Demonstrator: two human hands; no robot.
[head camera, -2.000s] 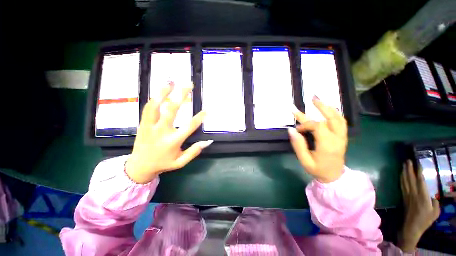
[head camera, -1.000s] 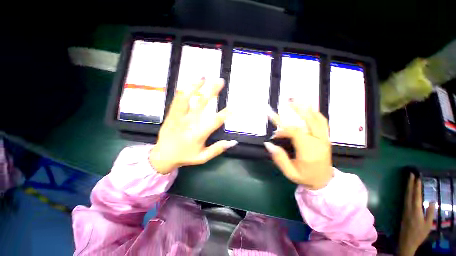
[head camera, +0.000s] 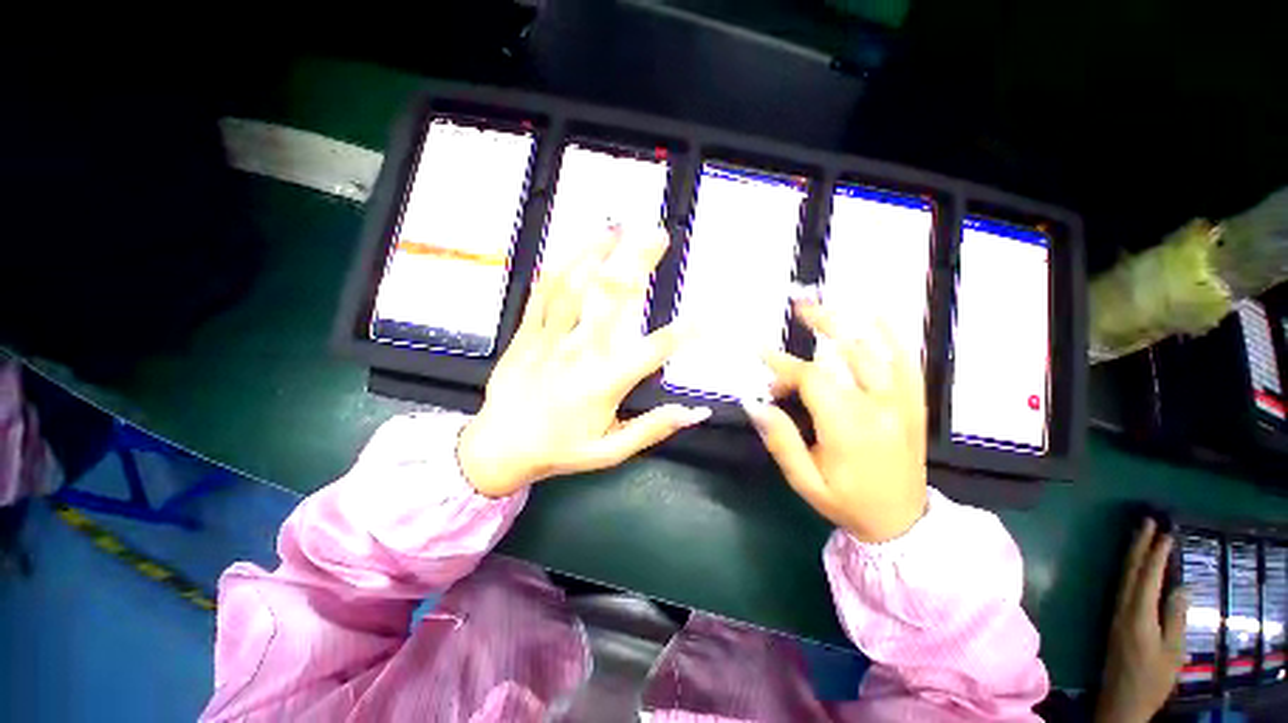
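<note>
A black foam phone tray (head camera: 565, 119) lies on the green bench, tilted down to the right. It holds smartphones side by side with white lit screens. The leftmost phone (head camera: 455, 212) shows an orange bar; the rightmost phone (head camera: 1000, 332) has a small red dot low on its screen. My left hand (head camera: 572, 353) is bare, fingers spread over the second phone (head camera: 600, 177) from the left. My right hand (head camera: 855, 410) is bare, over the fourth phone (head camera: 876, 233), with its index finger near the gap beside the middle phone (head camera: 737, 283). Neither hand holds anything.
A post wrapped in yellowish film (head camera: 1161, 294) stands at the right. Behind it is another tray with lit phones (head camera: 1260, 353). At the lower right, another person's hand (head camera: 1141, 622) rests beside a phone tray (head camera: 1218, 607). The blue floor (head camera: 120, 593) shows at lower left.
The view has turned, so the tray now sits further right and more tilted. My right hand has moved from the rightmost phone to the fourth. My left hand stays over the second phone.
</note>
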